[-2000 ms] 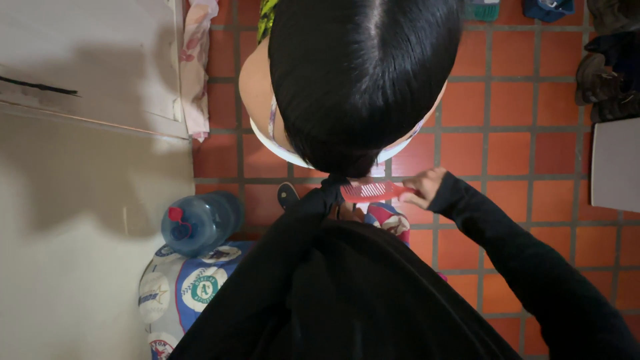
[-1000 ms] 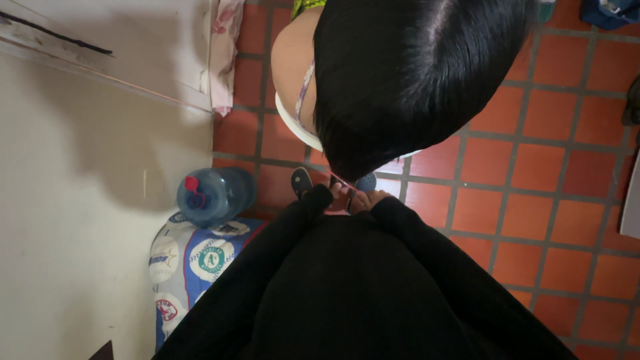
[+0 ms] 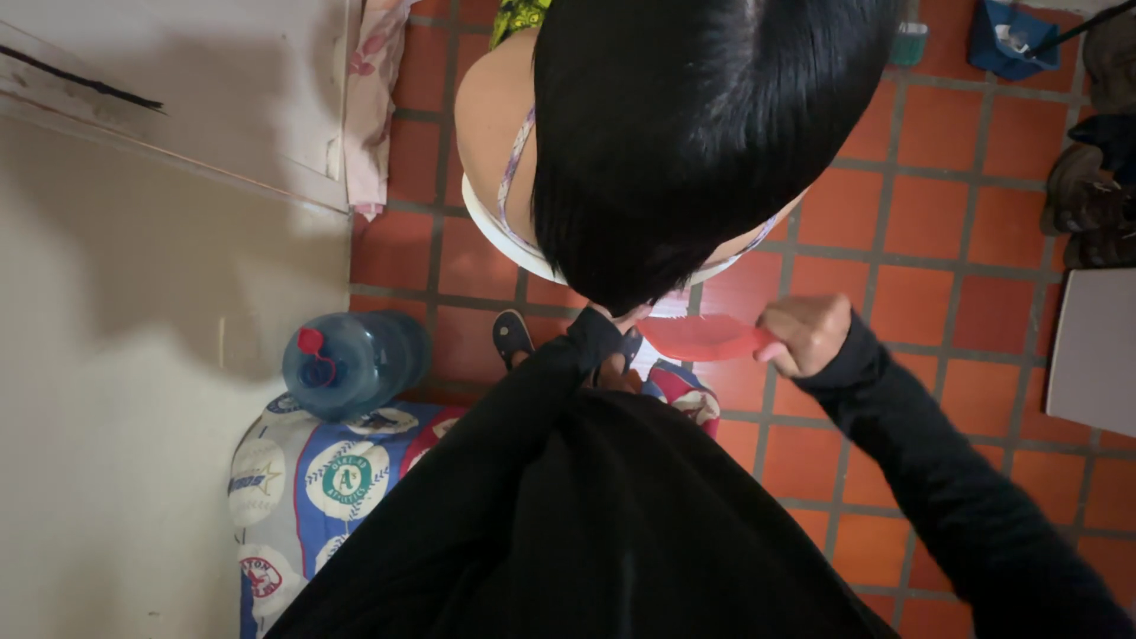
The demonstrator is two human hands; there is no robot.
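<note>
A person with long, smooth black hair (image 3: 692,151) sits in front of me on a white seat (image 3: 497,232), back toward me. At the lower end of the hair is my left hand (image 3: 624,318), mostly hidden by its black sleeve and the hair; it seems to gather the hair there, though its fingers do not show clearly. My right hand (image 3: 806,335) grips the handle of a red plastic comb (image 3: 706,338). The comb points left, its teeth toward the hair, and its far end is close to my left hand.
A blue water jug (image 3: 355,364) with a red cap rests on a cushioned surface with a printed cover (image 3: 342,470) at left, by the wall. Shoes (image 3: 1096,195), a pale box-like object (image 3: 1096,342) and a blue container (image 3: 1012,44) stand at right on the tiled floor.
My right hand has moved right, away from my left hand, since one second ago, and the comb shows plainly again. My left hand stays at the lower end of the hair.
</note>
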